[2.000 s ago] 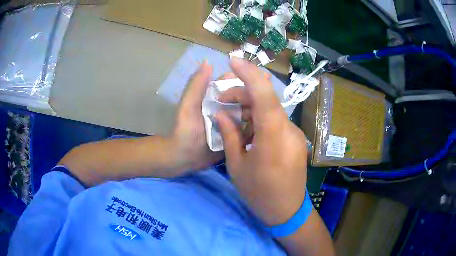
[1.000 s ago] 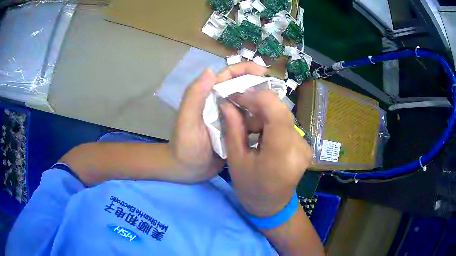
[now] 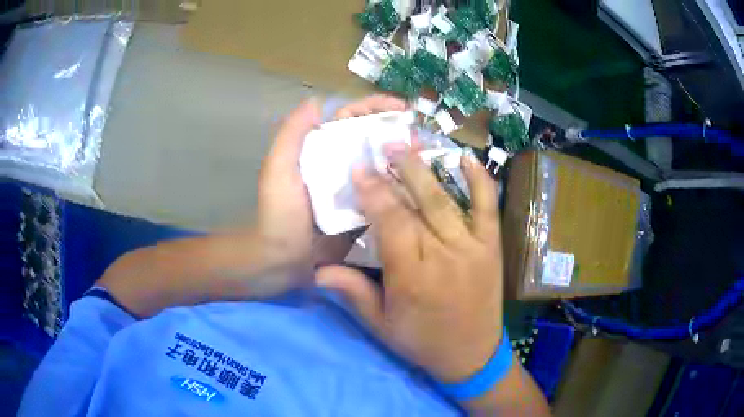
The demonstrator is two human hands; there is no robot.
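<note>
A white plastic housing point(image 3: 336, 173) is held in front of my chest, blurred by motion. My left hand point(image 3: 287, 183) is around its left side, with the thumb and fingers at its edges. My right hand point(image 3: 432, 244) lies over its right part, fingers spread and touching its inner face. Beyond my right fingers, part of a circuit board with pale wires is partly hidden. A pale sheet edge point(image 3: 365, 251) shows below the housing. Whether a thin piece is inside the housing cannot be told.
A cluster of green boards and white housings point(image 3: 465, 91) lies on brown cardboard point(image 3: 269, 37) at the back. Clear-bagged sheets point(image 3: 49, 98) lie at the left. A film-wrapped carton point(image 3: 583, 220) and a blue hose point(image 3: 677, 130) are at the right.
The housing has turned so that its flat face shows more. My right hand's fingers have opened out across it. The view has shifted slightly.
</note>
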